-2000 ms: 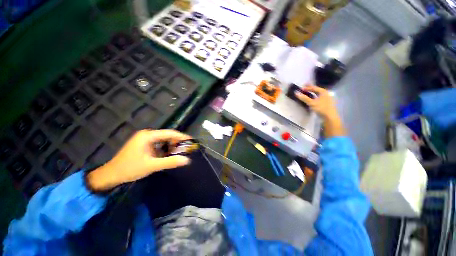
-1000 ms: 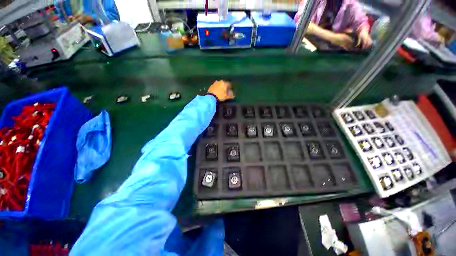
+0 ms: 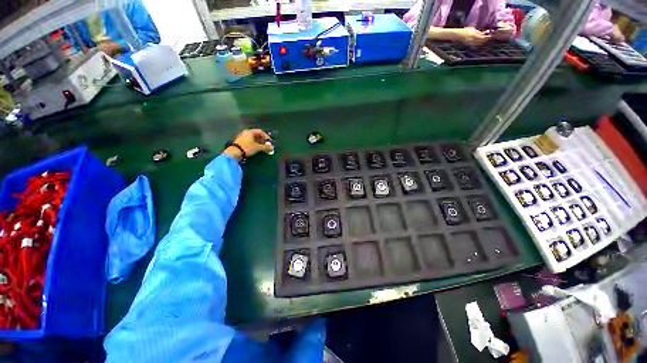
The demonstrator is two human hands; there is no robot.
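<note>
My left hand (image 3: 252, 142) reaches over the green bench behind the left end of the black parts tray. Its fingertips are closed around a small dark-and-pale unit (image 3: 270, 147), mostly hidden by the fingers. Another small unit (image 3: 314, 137) lies to its right, and several (image 3: 161, 154) lie in a loose row to its left. The black parts tray (image 3: 365, 287) holds dark square watch cases in many pockets; several pockets in the two front rows are empty. My right hand is out of the picture.
A blue bin (image 3: 78, 248) of red parts and a blue cloth (image 3: 131, 227) are at left. A white parts tray (image 3: 603, 213) and part of the machine (image 3: 553, 330) are at right. Blue boxes (image 3: 308, 49) and people's hands (image 3: 482, 33) are across the bench.
The view has swung from the machine to the bench. My left hand has moved left along the row, uncovering a unit where it was a second ago. My right hand has left the picture.
</note>
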